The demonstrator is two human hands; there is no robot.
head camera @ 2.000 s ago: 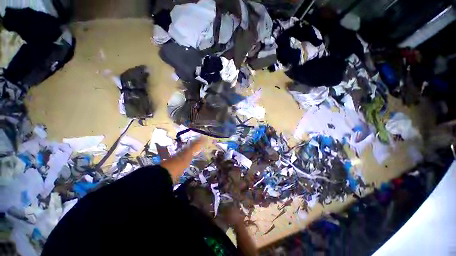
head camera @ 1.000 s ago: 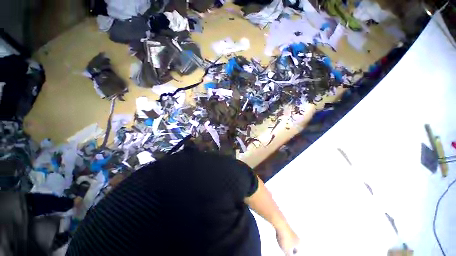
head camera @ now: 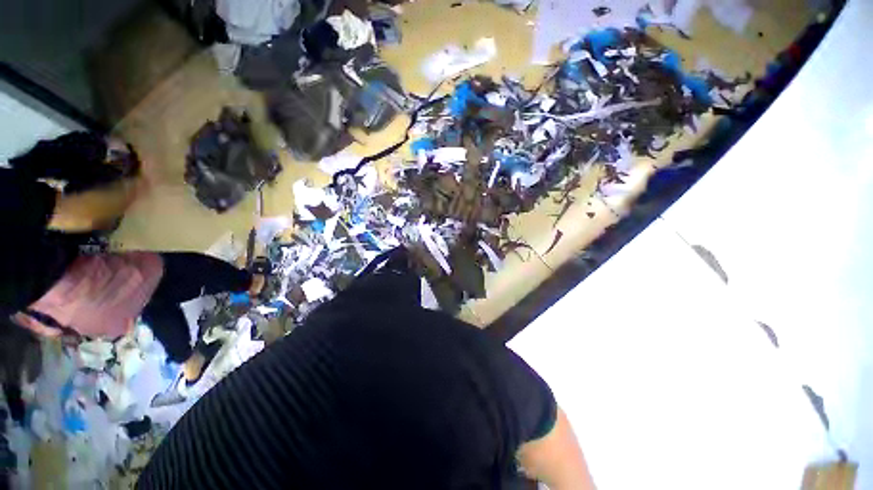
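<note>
Neither hand is in view. A bare forearm below my dark sleeve runs off the bottom edge; which arm it is cannot be told. The white cutting table fills the right side. On it lie thin grey fabric slivers and a small tan block at the lower right edge. A dark band ties a bundle or clump of dark grey fabric on the floor, though the band is not clear now.
A person in dark and pink clothing is at the left. Loose scraps cover the floor along the table. Larger fabric heaps lie behind. A black strip trails across the scraps.
The view has turned and shifted. A person has come into view at the left. The hand seen over the table a second ago is now below the frame, and the tools at the right are gone from view.
</note>
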